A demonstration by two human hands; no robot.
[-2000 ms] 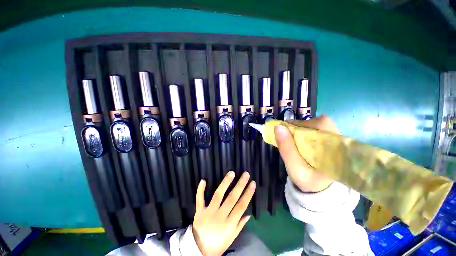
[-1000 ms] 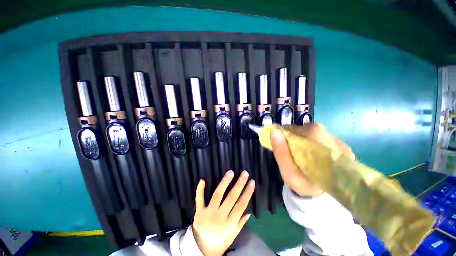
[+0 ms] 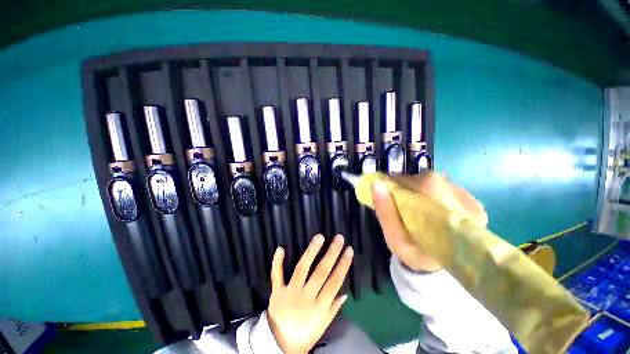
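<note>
A black slotted tray (image 3: 259,54) holds a row of several black tubular parts with silver tube ends (image 3: 237,138), copper collars (image 3: 242,167) and glossy oval recesses (image 3: 244,196). My right hand (image 3: 421,221) is closed around a crinkled yellowish dispensing bag (image 3: 508,280). Its pale nozzle tip (image 3: 349,178) is at the oval recess of the seventh part from the left (image 3: 339,171). The bag and hand hide the lower bodies of the parts at the right. My left hand (image 3: 304,297) lies flat, fingers spread and empty, over the tray's near edge.
The teal bench top (image 3: 511,131) surrounds the tray. Blue bins (image 3: 601,280) and a round yellow-topped stool (image 3: 541,257) stand at the lower right. A grey rack (image 3: 615,166) is at the right edge. A yellow floor line (image 3: 110,324) runs at the lower left.
The rear of the bag has swung down and to the left, while its nozzle stays at the same part's recess. The view has shifted slightly; the stool now shows more. My left hand has stayed put.
</note>
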